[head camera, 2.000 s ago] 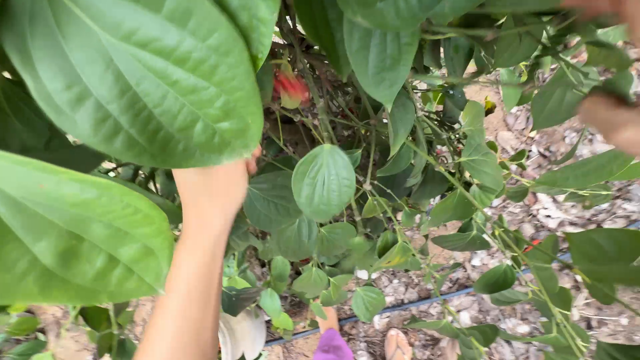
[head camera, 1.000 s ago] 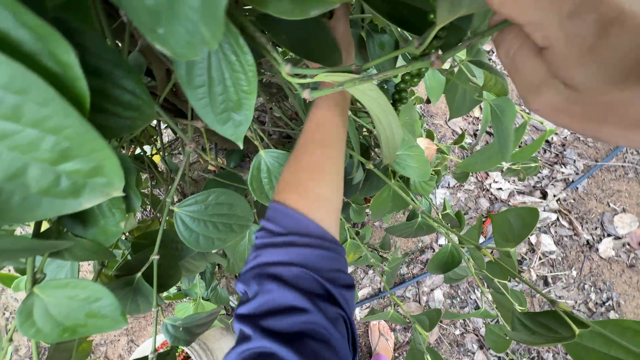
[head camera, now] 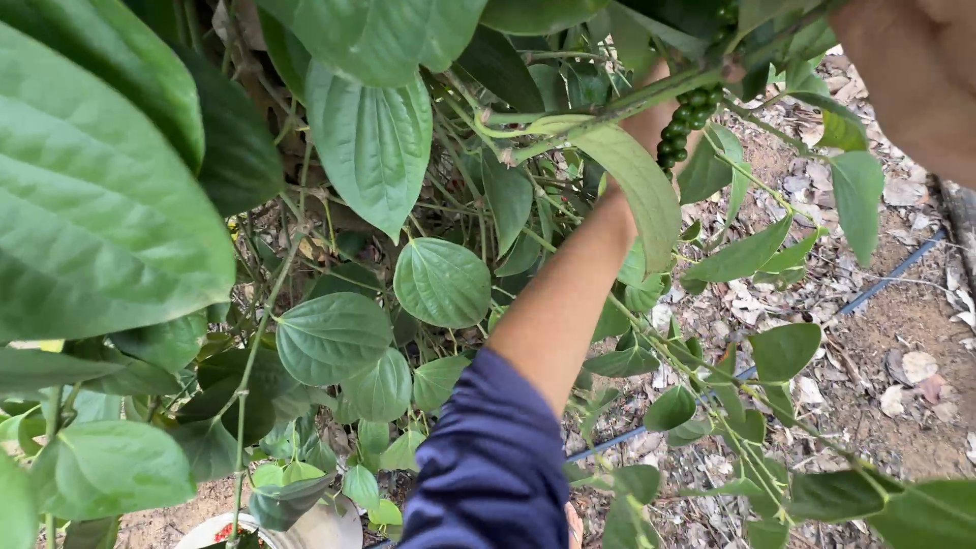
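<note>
My left arm, in a navy sleeve, reaches up from the bottom centre into a pepper vine. Part of my left hand (head camera: 652, 107) shows behind a thick green stem (head camera: 633, 103), its fingers hidden by the stem, leaves and fruit. A spike of green peppercorns (head camera: 688, 122) hangs in front of that hand. My right hand (head camera: 915, 84) is large, blurred and close to the camera at the top right. The stem runs up to its left edge, but its fingers and grip cannot be made out.
Broad pepper leaves (head camera: 91, 206) fill the left side. At the bottom left stands a pale bucket (head camera: 339, 526) with red berries (head camera: 232, 531) in or at it. A thin blue hose (head camera: 892, 273) crosses the ground, over soil and dry leaf litter. Leafy shoots (head camera: 785, 351) hang at the right.
The left arm, at the left of the vine two seconds ago, is now farther right and reaches behind the stem. The green peppercorn spike now shows more plainly. The view has shifted.
</note>
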